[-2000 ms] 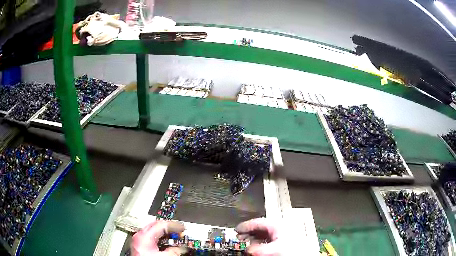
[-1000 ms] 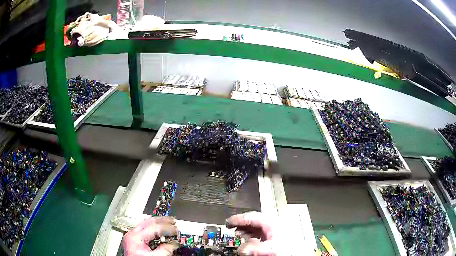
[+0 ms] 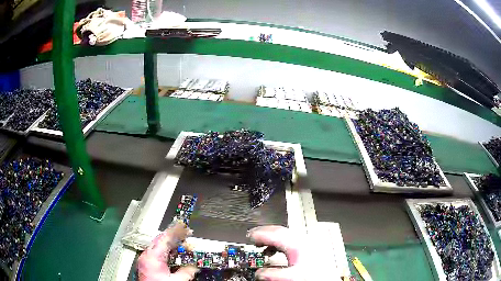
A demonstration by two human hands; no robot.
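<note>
A circuit board strip [image 3: 220, 259] with blue, red, green and white parts is held level by its ends, over the near edge of the work tray [image 3: 159, 192]. My left hand [image 3: 163, 257] grips its left end, thumb below and fingers above. My right hand [image 3: 279, 253] grips its right end the same way. Another strip [image 3: 185, 207] lies at the left inside the work tray, just past my left fingertips. A dark board pile [image 3: 230, 153] fills the tray's far end. More boards show dimly below the held strip.
Full side trays stand at right [image 3: 395, 148], lower right [image 3: 458, 239], far left [image 3: 82, 107] and near left [image 3: 24, 203]. A yellow-handled tool [image 3: 361, 270] lies right of the work tray. A green post [image 3: 68, 104] rises at left; a green shelf [image 3: 285, 52] crosses above.
The held strip and both hands are slightly higher in view, with more of the strip's face showing. My left fingers now reach the near end of the strip lying in the tray.
</note>
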